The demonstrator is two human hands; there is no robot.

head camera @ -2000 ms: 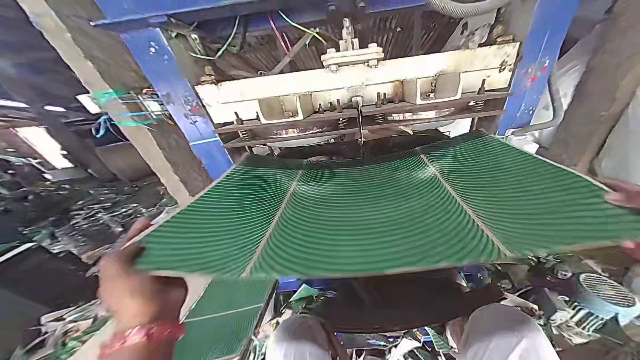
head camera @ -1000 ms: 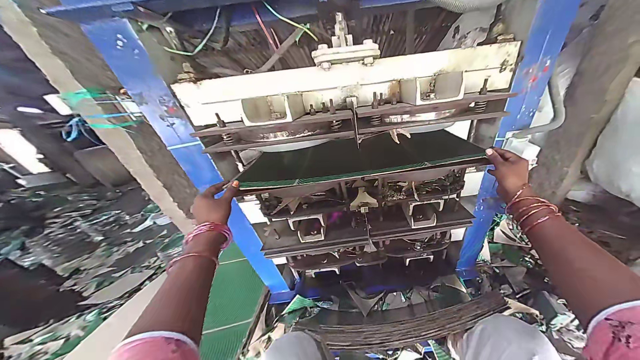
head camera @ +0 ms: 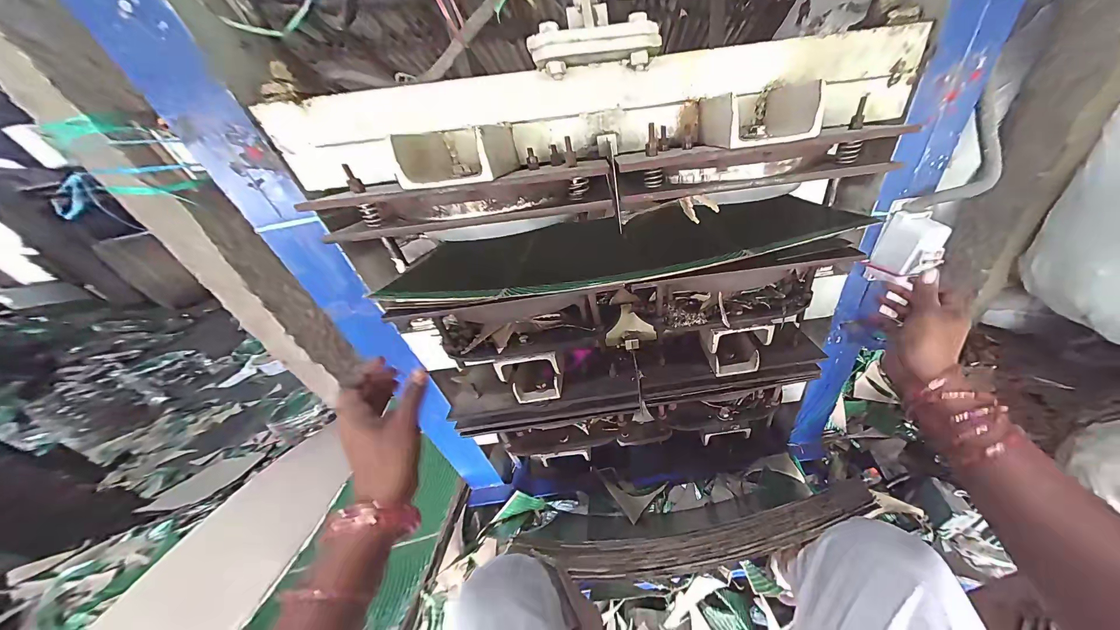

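A dark green ribbed sheet [head camera: 630, 241] lies between the upper and middle plates of a press with a blue frame and a white crossbeam [head camera: 700, 79]. Bare of any object, my left hand [head camera: 382, 429] is raised beside the left blue post [head camera: 306, 254], its thumb and fingers apart. On the right, my right hand [head camera: 927, 328] is by a white switch box [head camera: 910, 243] on the right post, fingertips at its lower edge; whether they touch it I cannot tell. Nothing is seen held in that hand.
Below the press sits a stack of dark curved sheets [head camera: 700, 534], in front of my knees. Green sheets [head camera: 420, 525] lie at lower left. Cut scraps [head camera: 201, 437] litter the ground. Concrete posts flank the frame, and a pale sack [head camera: 1081, 236] stands far right.
The green sheet, earlier held out in both hands, now lies in the press. Both hands have let go of it; the right one has moved to the switch box, the left one down by the left post.
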